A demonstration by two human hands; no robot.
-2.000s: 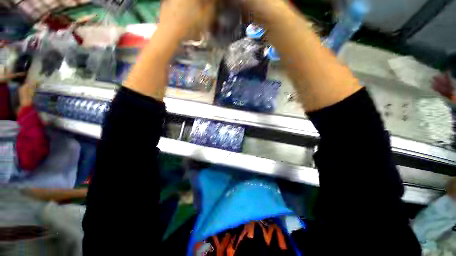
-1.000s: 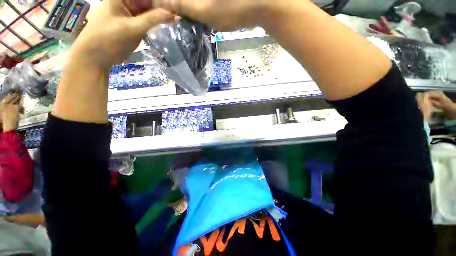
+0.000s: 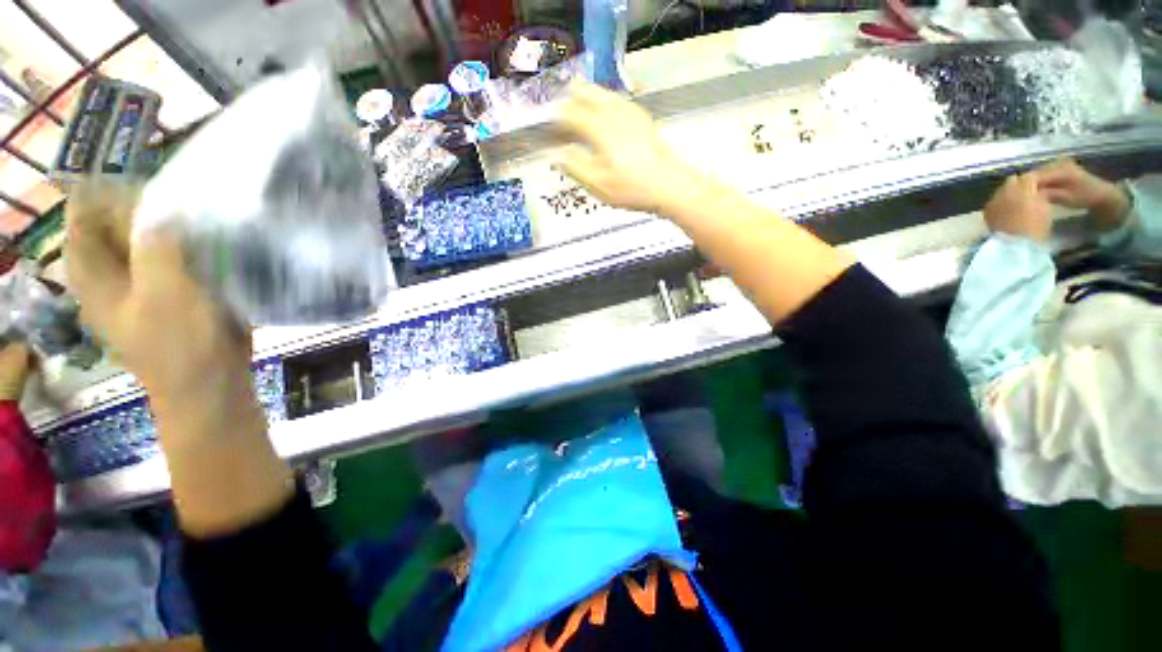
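My left hand (image 3: 159, 287), blurred, holds up a clear component bag (image 3: 287, 204) with dark parts inside, at the upper left above the rails. My right hand (image 3: 612, 147) is over the parts tray, apart from the bag, with its fingers spread and nothing seen in it. A blue circuit board panel (image 3: 465, 223) lies in the tray between my hands. Another blue board panel (image 3: 437, 347) lies between the rails in front of me. Small loose leaded components (image 3: 571, 198) lie in the tray below my right hand.
The conveyor rails (image 3: 573, 363) cross the view, with a rod fitting (image 3: 679, 296) in their gap. White parts (image 3: 882, 105) and black parts (image 3: 975, 96) are heaped at the upper right. Solder wire spools (image 3: 431, 99) and a blue bottle (image 3: 604, 45) stand behind. Other people's hands show at both sides.
My hands have moved apart. The bag has gone left with my left hand and is lifted. My right hand has come down over the tray. The view has turned and shifted right.
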